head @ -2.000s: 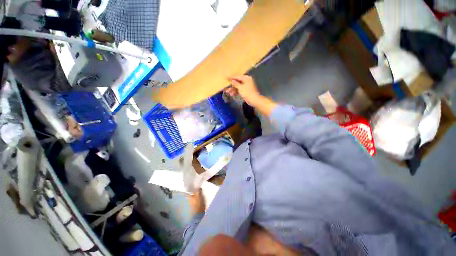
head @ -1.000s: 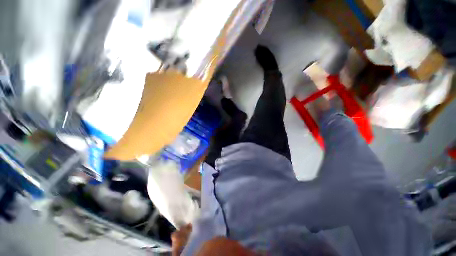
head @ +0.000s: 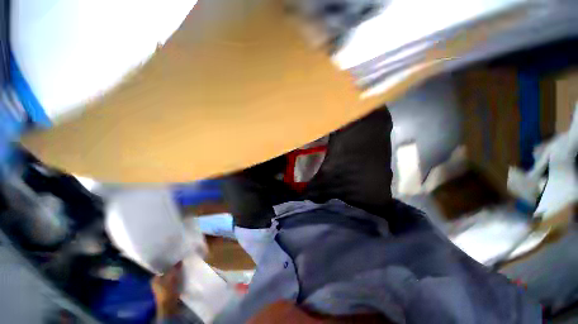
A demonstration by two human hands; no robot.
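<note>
The brown pattern card lies large and curved across the upper view, along the edge of the white table. My left hand is blurred at the lower left and holds a white paper sheet that hangs below the card's front edge. My right hand is not in view.
The red stool shows between my dark-clad legs. The carton and part of the blue crate are beside my legs. More white sheets are at the upper right. Cardboard and white scraps are on the right.
The view has moved closer to the table, so the card looks larger. The red stool now shows between my legs instead of to the right. My right hand has left the view; my left still holds white paper.
</note>
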